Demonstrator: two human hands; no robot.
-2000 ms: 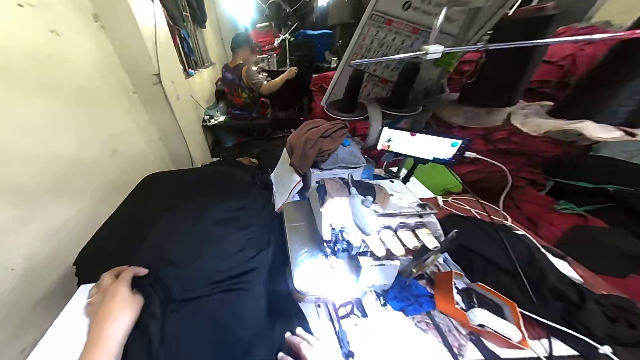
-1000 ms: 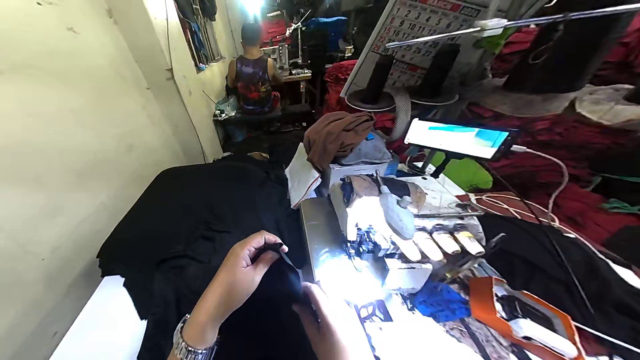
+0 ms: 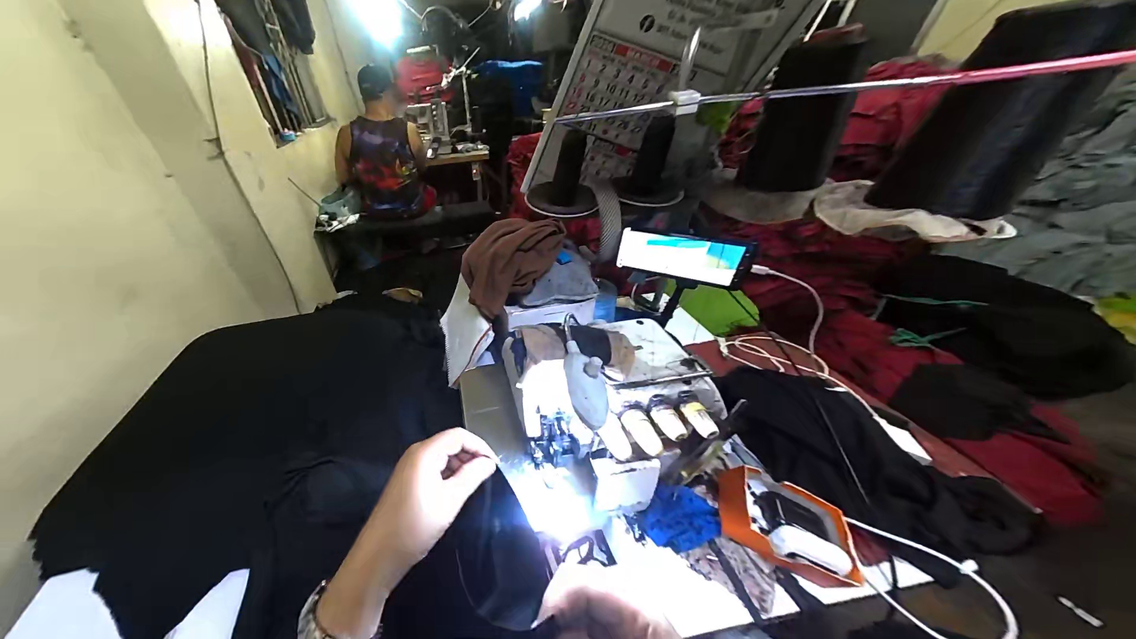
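Observation:
My left hand (image 3: 437, 497) pinches the upper edge of a piece of black fabric (image 3: 497, 555) between thumb and fingers, just left of the sewing machine's lit needle area. Lower down, my right hand (image 3: 603, 603) holds the same piece near its lower right edge; glare washes out part of that hand. The industrial sewing machine (image 3: 652, 355), apparently an overlock, has its lamp shining on the presser foot area (image 3: 555, 444). A large heap of black fabric (image 3: 266, 417) lies to the left of my hands.
Behind the machine are a brown cloth (image 3: 510, 257) and a phone (image 3: 685, 257) on a holder. An orange box (image 3: 741, 510), a blue cloth (image 3: 679, 517) and white cables (image 3: 821, 328) lie right. Black thread cones (image 3: 803, 111) stand above. A person (image 3: 382, 155) sits farther back.
Two seconds ago my left hand rested on the black heap; it has come right and now holds a piece's edge. The person behind has turned from side-on to back-on.

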